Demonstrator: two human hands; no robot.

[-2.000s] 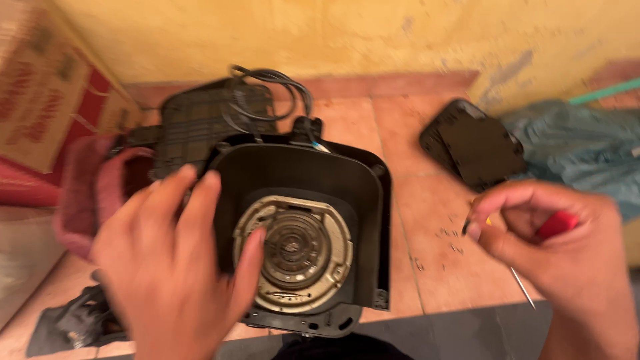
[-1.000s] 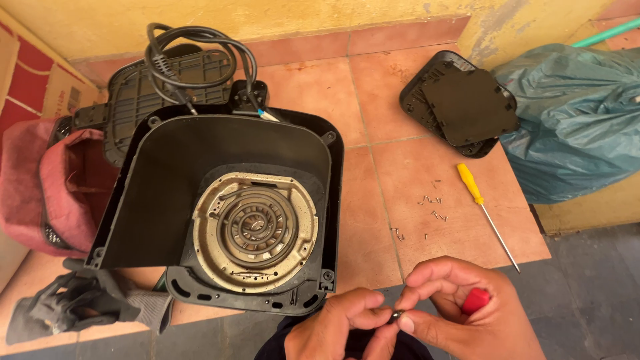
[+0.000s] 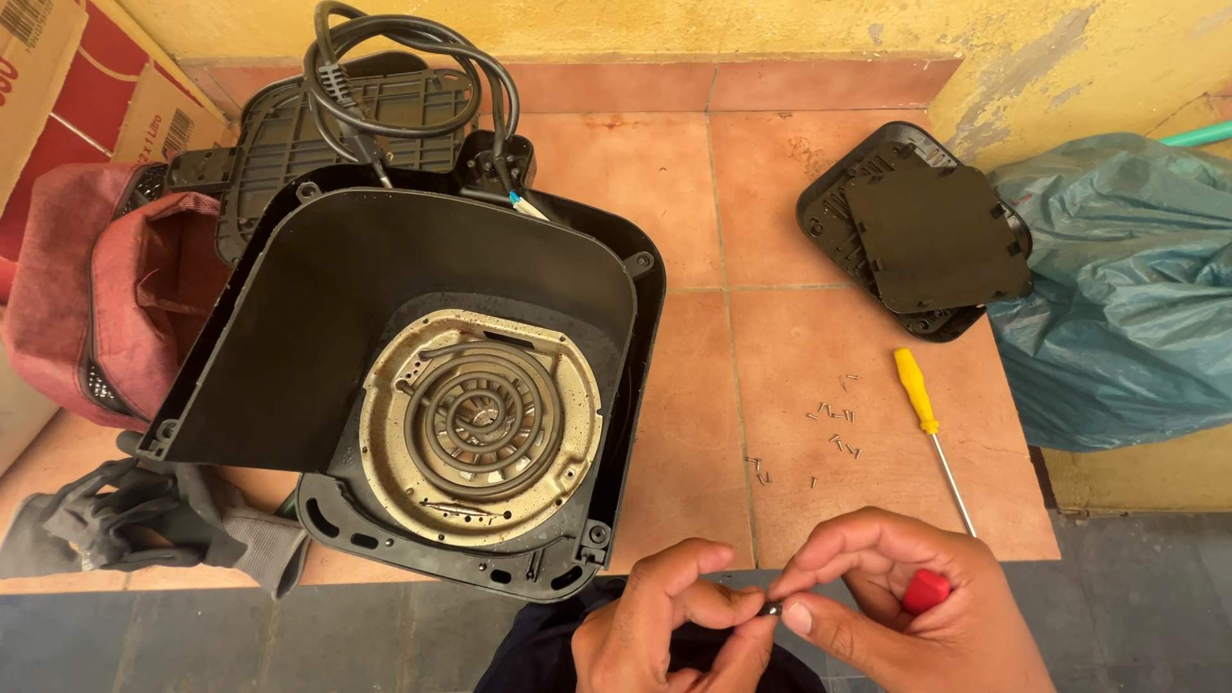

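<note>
Both hands meet at the bottom of the view. My left hand (image 3: 679, 616) and my right hand (image 3: 895, 602) pinch a small dark part (image 3: 771, 608) between their fingertips. A red handle end (image 3: 926, 591) shows in my right palm; the rest of it is hidden. Left of the hands stands an opened black air-fryer housing (image 3: 462, 231) with a coiled heating element (image 3: 481, 414) in a stained metal dish. Loose screws (image 3: 837, 414) lie on the tiles above my hands, beside a yellow-handled screwdriver (image 3: 914, 390).
Black plastic covers (image 3: 938, 236) lie at the right, near a teal plastic bag (image 3: 1126, 289). A ribbed black panel (image 3: 269, 144) and coiled power cord (image 3: 505, 77) are behind the housing. Grey gloves (image 3: 144, 520), a pink fabric bag (image 3: 67, 289) and a cardboard box (image 3: 106, 58) are at the left.
My left hand has left the housing and come to my right hand at the bottom; both have stayed together over the last second. The view has shifted.
</note>
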